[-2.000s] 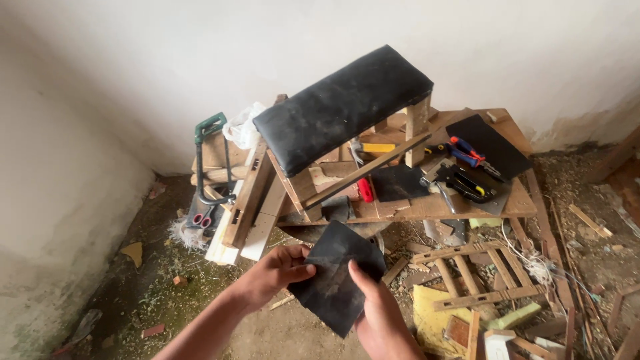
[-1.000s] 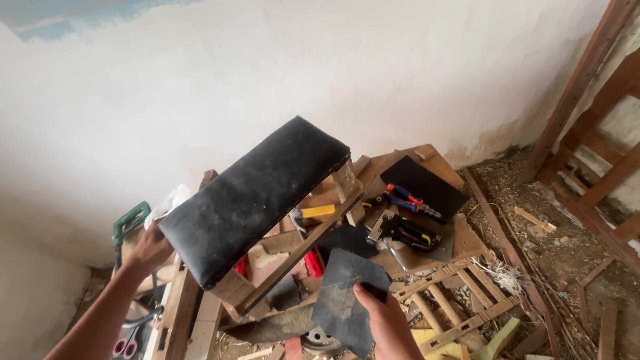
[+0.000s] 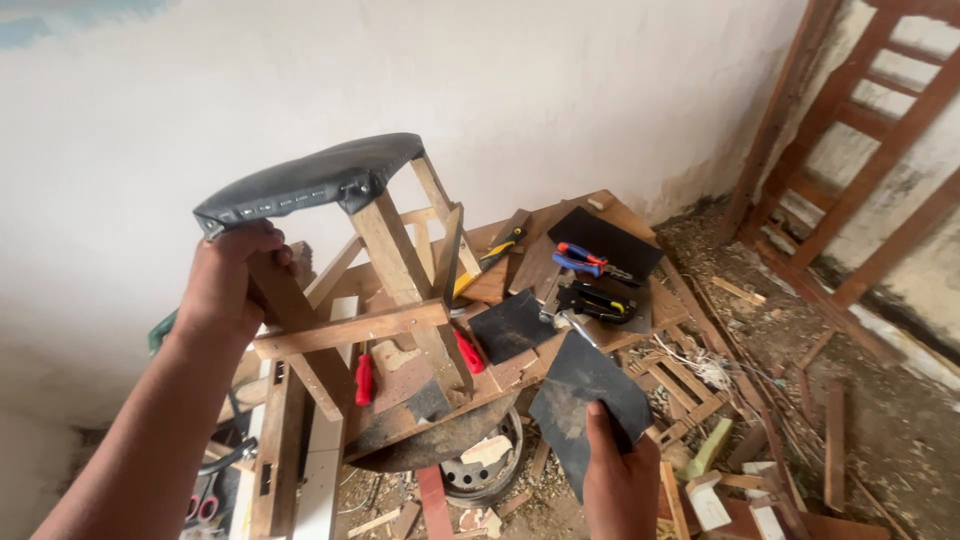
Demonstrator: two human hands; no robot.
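Observation:
My left hand [image 3: 232, 281] grips a wooden leg of the stool [image 3: 397, 255] just under its black padded seat [image 3: 315, 176], which is tilted and shows a row of staples along its edge. Between the thumb and fingers of my right hand [image 3: 619, 465] is a piece of black sheet material [image 3: 589, 405] with dusty marks. Behind that piece, on the wooden board, lie a black staple gun [image 3: 596, 300], blue and red pliers [image 3: 581, 259] and another black piece [image 3: 514, 326]. Two red-handled tools, one a screwdriver [image 3: 364, 379], the other [image 3: 469, 351], lie near the stool's legs.
A yellow-handled tool [image 3: 487, 262] and a larger black sheet [image 3: 607, 244] are on the board [image 3: 540, 367]. Below stands a wheel rim [image 3: 487, 472]. Scissors [image 3: 202, 508] lie lower left. Wood scraps [image 3: 705, 499] cover the floor; a brown wooden frame [image 3: 847, 150] leans against the wall.
My left hand has left the black piece and taken hold of the stool, which has been turned and tilted so its stapled edge shows. My right hand keeps the black piece. The view has shifted.

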